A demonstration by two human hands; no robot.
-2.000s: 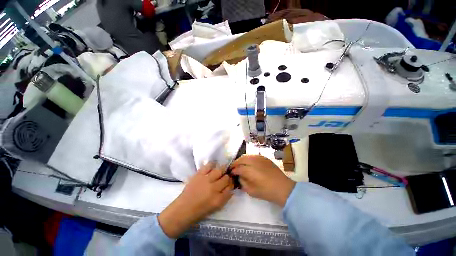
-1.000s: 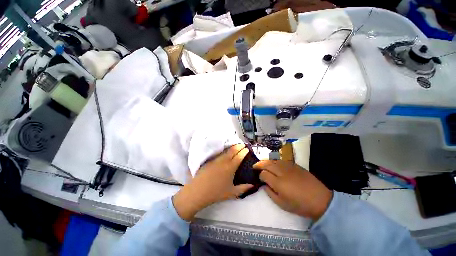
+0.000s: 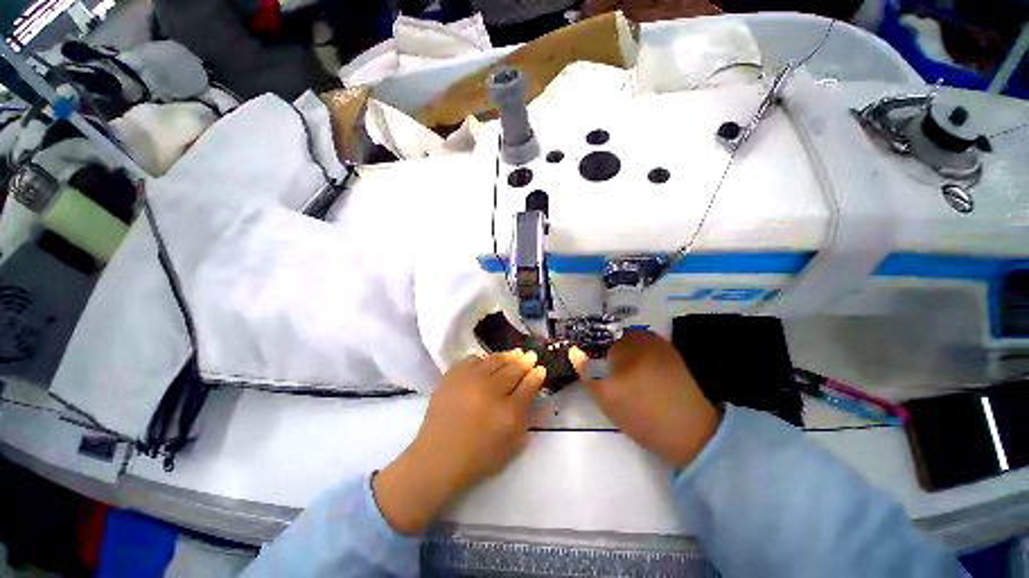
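Note:
A small black fabric piece [image 3: 553, 367] lies at the presser foot and needle [image 3: 581, 332] of the white sewing machine [image 3: 677, 215]. My left hand [image 3: 474, 420] presses its fingertips on the piece's left part. My right hand [image 3: 649, 395] has its fingertips at the piece's right side, close to the needle. The white garment panel [image 3: 305, 271] with black edges spreads left of the needle, and a dark part shows at its right end beside the foot. The needle tip is too small to make out.
A stack of black pieces [image 3: 739, 361] lies right of my right hand. Pink and blue sticks [image 3: 846, 395] and a smartphone [image 3: 973, 435] lie farther right. A pale green cylinder [image 3: 81, 220] stands far left. A ruler strip [image 3: 564, 558] runs along the table's front edge.
The black piece has gone from being held in front of the foot to lying flat at it. Both hands have spread and flattened around it. The view has shifted a little.

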